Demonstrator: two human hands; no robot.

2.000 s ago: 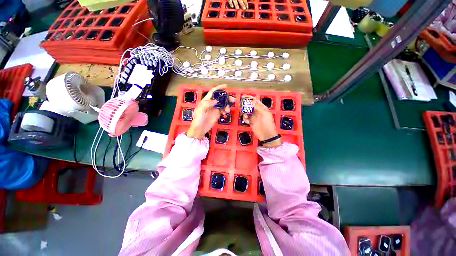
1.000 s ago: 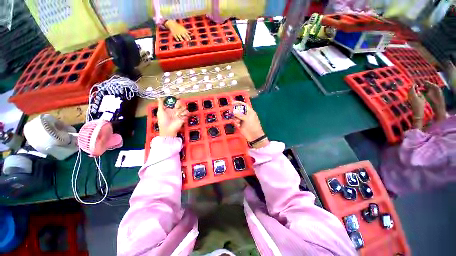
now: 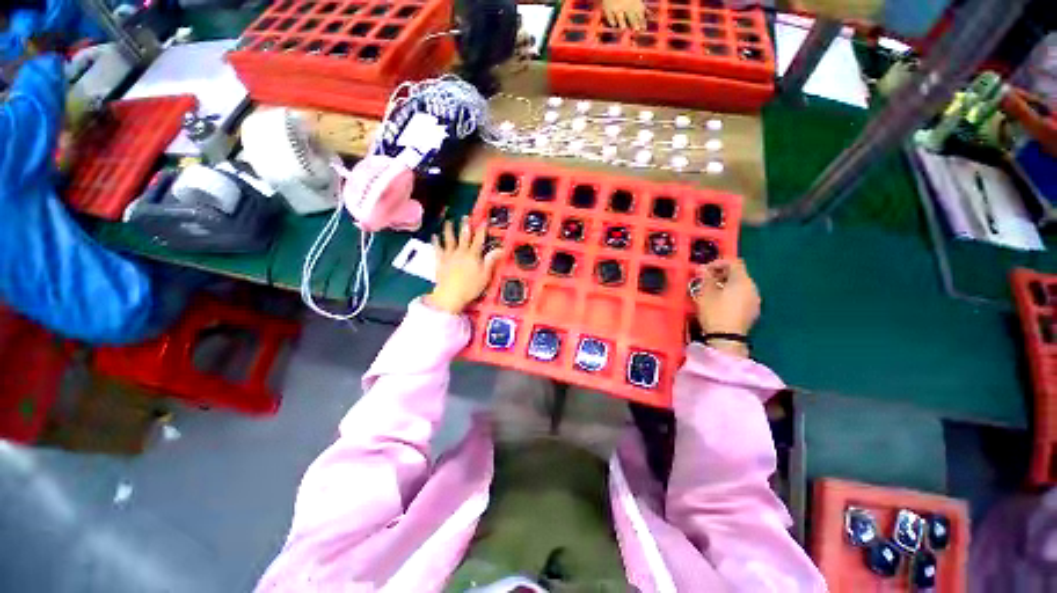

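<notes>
A red-orange tray lies at the front of the bench, turned slightly. Many of its pockets hold dark smartwatches; several pockets in the row above the nearest one are empty. The nearest row holds watches with pale reflections or lit screens. My left hand rests with spread fingers at the tray's left edge and holds nothing. My right hand is at the right edge, fingers bent, fingertips over a watch at a right-hand pocket; whether it grips that watch or the rim is unclear.
Behind lie white discs on cords and stacked trays. At left are a cable bundle, a pink fan, a white fan and a tape dispenser. A side tray holds loose watches at lower right. A blue-sleeved person is at left.
Both hands have come down from above the tray to its left and right edges. The watch that was in my left hand is gone from it. The view has swung left.
</notes>
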